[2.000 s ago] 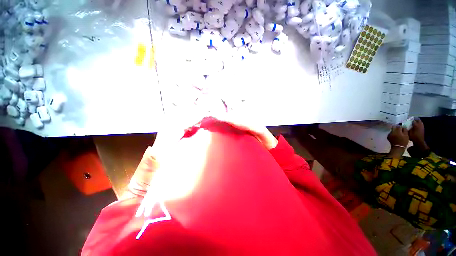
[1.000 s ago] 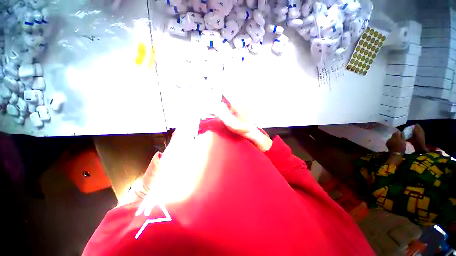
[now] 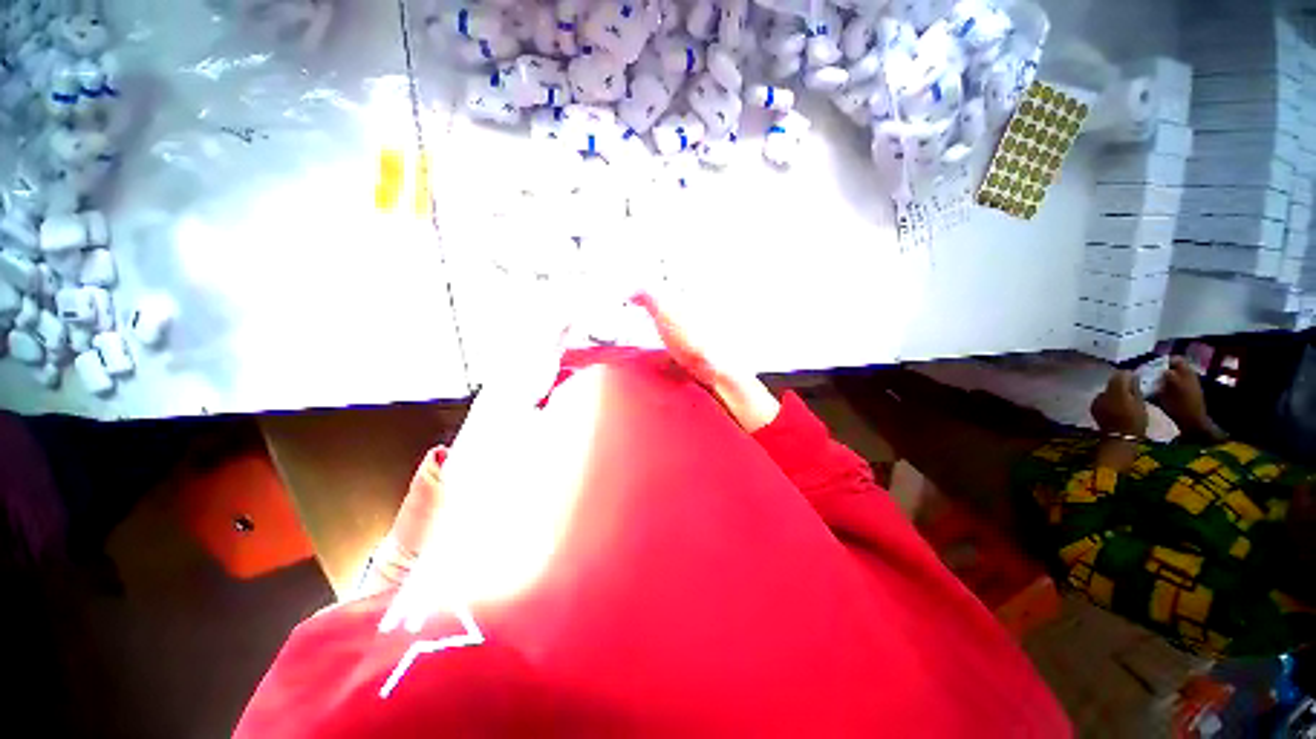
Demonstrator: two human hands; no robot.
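My right hand [image 3: 696, 351] is at the table's front edge before my red shirt, its fingers pointing up and left into the glare. What it holds, if anything, is washed out. My left hand is lost in the bright glare; only a pale, overexposed forearm [image 3: 498, 390] shows left of it. White rounded units with blue bands [image 3: 621, 72] are heaped on the table beyond my hands. A few pale, washed-out units lie between the heap and my fingers.
More white units [image 3: 87, 311] lie at left by clear plastic. A yellow piece [image 3: 390, 179] is near the table joint. A gold sticker sheet [image 3: 1032, 152], printed paper [image 3: 938, 210] and white carton stacks [image 3: 1126, 217] are at right. A person's hands [image 3: 1150, 397] hold something white. An orange object [image 3: 248, 517] is below.
The view has shifted slightly. My right hand was lower against the shirt two seconds ago and now reaches over the table edge. The other person's hands have moved slightly.
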